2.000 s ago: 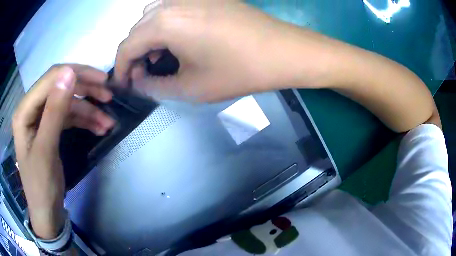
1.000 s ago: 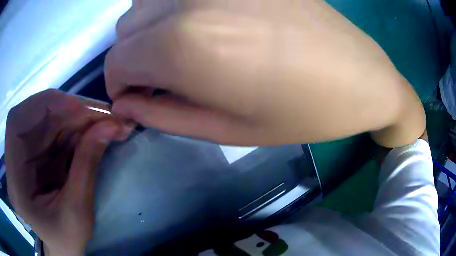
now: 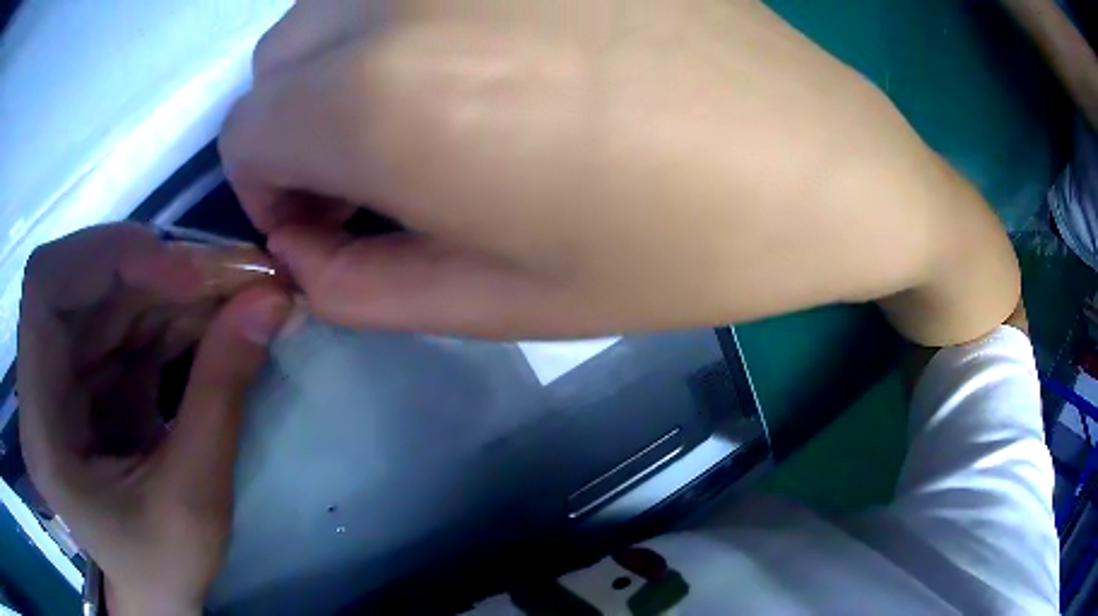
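Observation:
The silver-grey laptop cover (image 3: 446, 445) lies in front of me, with a slot outline near its right corner. A white square patch (image 3: 564, 357) on it is partly hidden by my right forearm. My left hand (image 3: 145, 397) is at the left, and its thumb and finger pinch the edge of something thin with a clear, bright glare line (image 3: 247, 266). My right hand (image 3: 397, 193) is above the cover, its fingertips meeting the left ones at the same spot. What the right fingertips hold is hidden. Dark material shows behind the hands.
White sheeting (image 3: 96, 108) lies at the back left. A green mat (image 3: 831, 397) lies to the right of the cover. Another person's arm (image 3: 1060, 48) shows at the upper right edge, with blue bars (image 3: 1072, 403) below it.
Since two seconds ago both hands have come closer to the camera and their fingertips have met. Over the last second they shifted slightly left. Another person's arm has appeared at the upper right.

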